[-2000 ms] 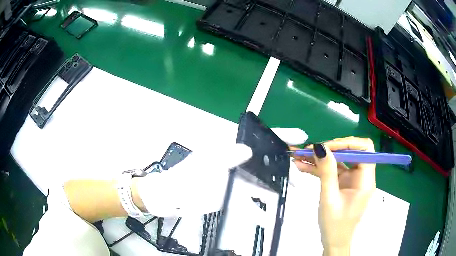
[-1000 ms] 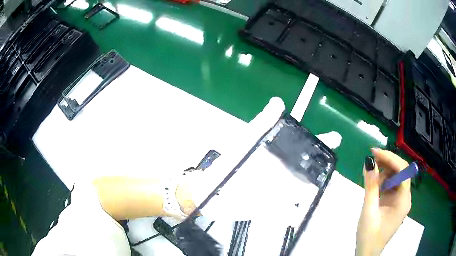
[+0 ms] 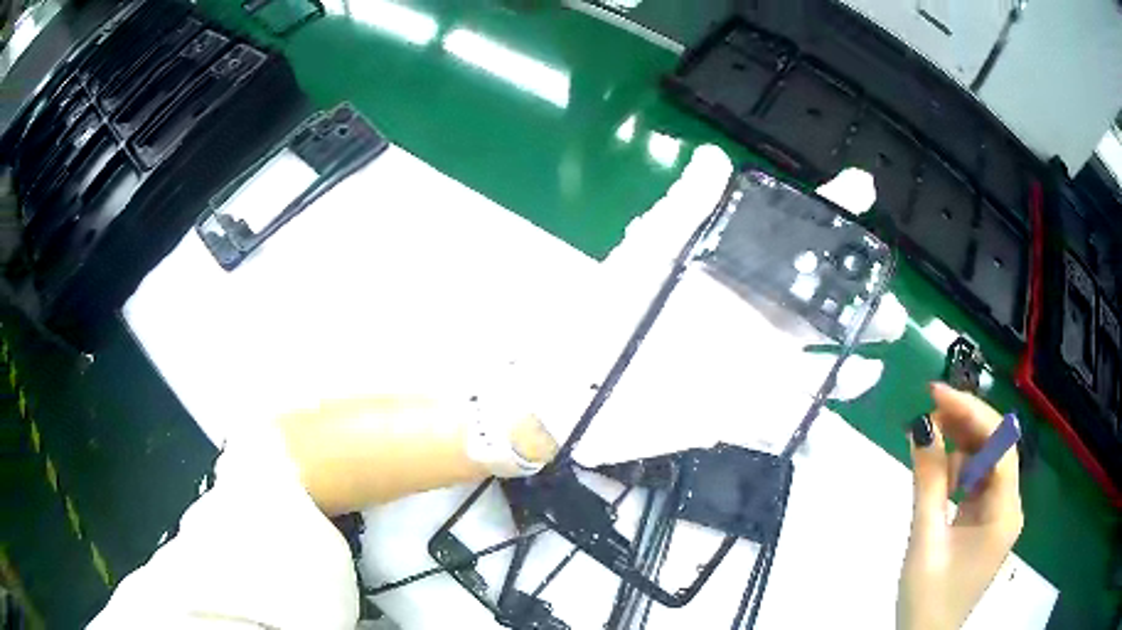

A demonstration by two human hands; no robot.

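My gloved left hand (image 3: 664,295) holds a black phone middle frame (image 3: 787,252) up over the white sheet. Its solid camera-end plate points away from me, and glove fingertips show past its far and right edges. My bare right hand (image 3: 966,505), with a dark nail, holds a slim blue-purple tool (image 3: 989,453) to the right of the frame, apart from it. The tool's tip is hidden. Several waiting frames (image 3: 735,492) overlap on the sheet below the held frame.
A separate frame (image 3: 332,145) lies on the left corner of the white sheet (image 3: 406,271). Black trays stand at the left (image 3: 135,135) and back right (image 3: 911,185). A red-rimmed tray (image 3: 1036,295) is at the far right. A small black piece (image 3: 967,364) lies on green beyond my right hand.
My left hand has raised and tilted the frame, moving it away from the tool. My right hand has drawn back to the right, still holding the tool. The view has shifted, uncovering more waiting frames.
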